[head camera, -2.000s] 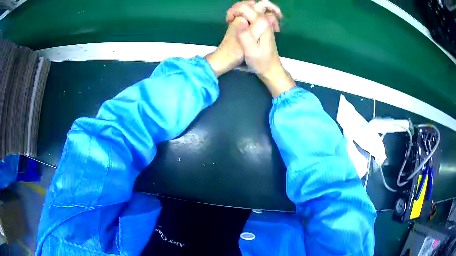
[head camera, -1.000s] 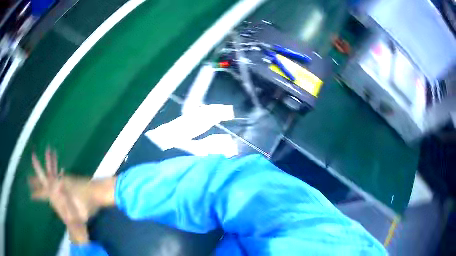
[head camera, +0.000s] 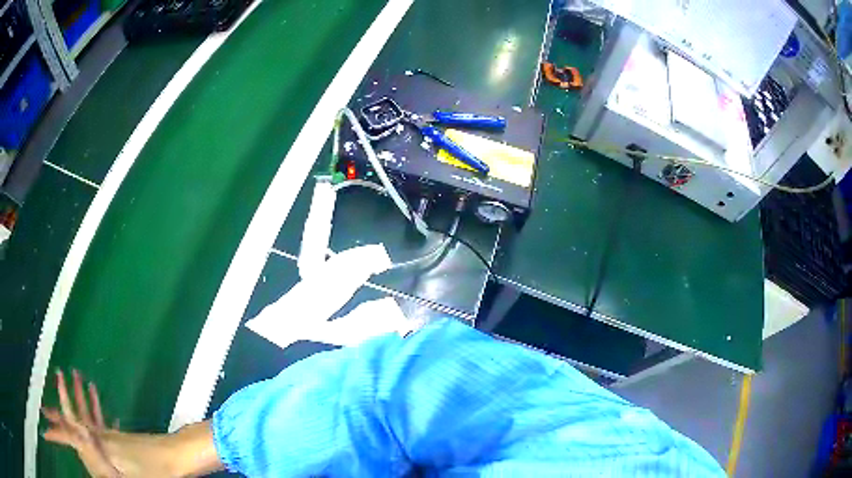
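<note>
My right hand (head camera: 98, 441) is at the lower left over the green conveyor belt (head camera: 177, 201), bare, fingers spread, holding nothing. Its blue sleeve crosses the bottom of the view. My left hand does not show. In front of the sleeve, crumpled white wipes (head camera: 327, 303) lie on the green mat. A pale tube (head camera: 317, 229) with a green end lies against them. A black controller box (head camera: 392, 166) with a red light and a round gauge (head camera: 492, 213) stands beyond, a hose looping from it. Blue-handled pliers (head camera: 455, 149) lie on it, partly over a yellow label (head camera: 504, 163).
A white conveyor rail (head camera: 280, 191) runs beside the mat. A white machine (head camera: 687, 117) stands on the adjoining bench at upper right, with an orange part (head camera: 562, 77) near it and black trays (head camera: 808, 229) beside it. More black trays (head camera: 182, 17) are beyond the conveyor.
The view has swung right from the mat to the controller and machine. My hands were clasped, then crossed and blurred; now only the right one shows, spread and lower left.
</note>
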